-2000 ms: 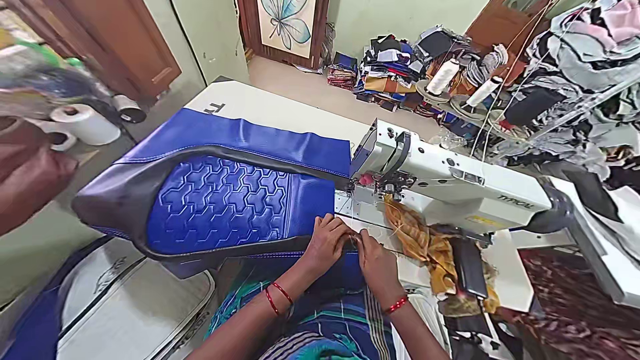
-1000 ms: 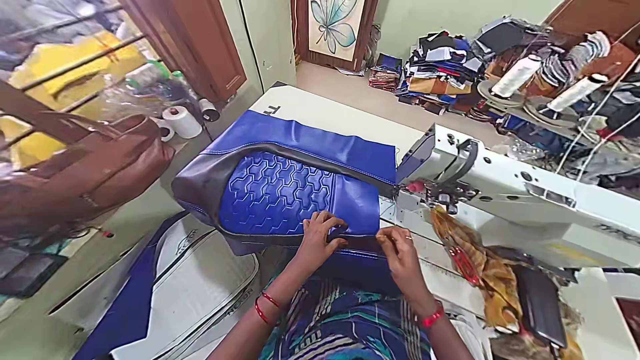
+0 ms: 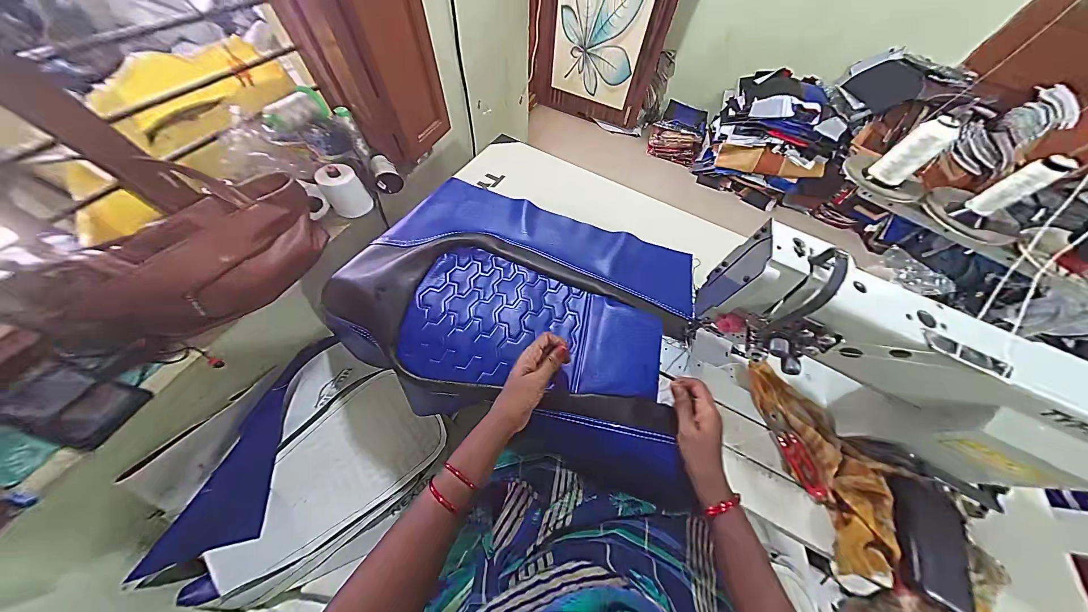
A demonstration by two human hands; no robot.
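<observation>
A blue and black leatherette seat cover (image 3: 620,340) with an embossed geometric panel lies across the sewing machine table (image 3: 578,191). My left hand (image 3: 535,374) is over the panel's lower edge, thumb and fingertips pinched together; whether it grips the material is unclear. At the cover's lower right corner, my right hand (image 3: 697,416) has its fingers curled at the black edge, which they seem to pinch. The industrial sewing machine (image 3: 901,365) stands to the right, its needle area close to the cover's right end. The needle itself cannot be made out.
Orange-brown cloth (image 3: 858,510) and red-handled snips (image 3: 799,463) lie beside the machine. White thread cones (image 3: 918,151) stand at the upper right. A brown bag (image 3: 204,263) and a white spool (image 3: 343,191) are on the left. Light grey panels (image 3: 348,459) lie at lower left.
My hands were close together near the cover's right edge two seconds ago and are now farther apart, the left one over the embossed panel. The view has shifted left.
</observation>
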